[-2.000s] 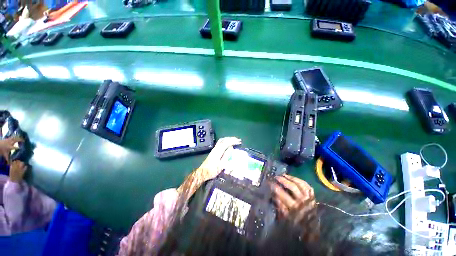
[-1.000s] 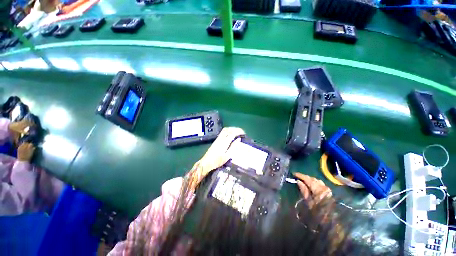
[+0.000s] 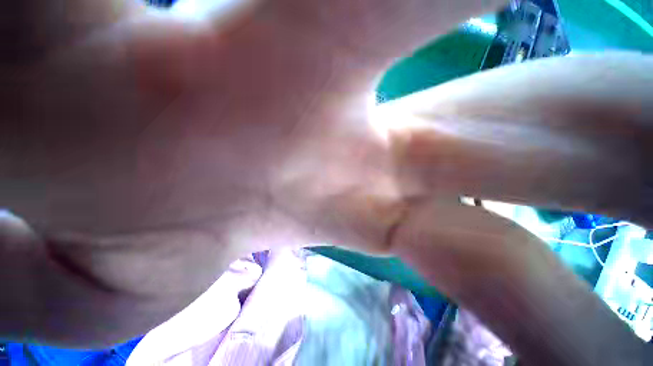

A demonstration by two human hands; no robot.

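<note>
A bare hand (image 3: 272, 143), very close to the camera and blurred, covers most of the head view. Its broad palm fills the left and middle, and thick fingers stretch to the right with gaps between them. I cannot tell whether it is my left or my right hand, or whether both are there. No held object shows. The dark units standing on edge (image 3: 530, 32) show in part at the top right. The handheld units worked on before are hidden.
The white power strip (image 3: 628, 268) and a thin white cable (image 3: 594, 239) show at the right edge. Parts of the green bench (image 3: 440, 68) show between the fingers. Pink smock cloth (image 3: 250, 322) and blue material (image 3: 68, 354) lie at the bottom.
A hand has come up close in front of the camera and blocks the view. The two units that were under my hands, the blue unit and most of the bench are now hidden.
</note>
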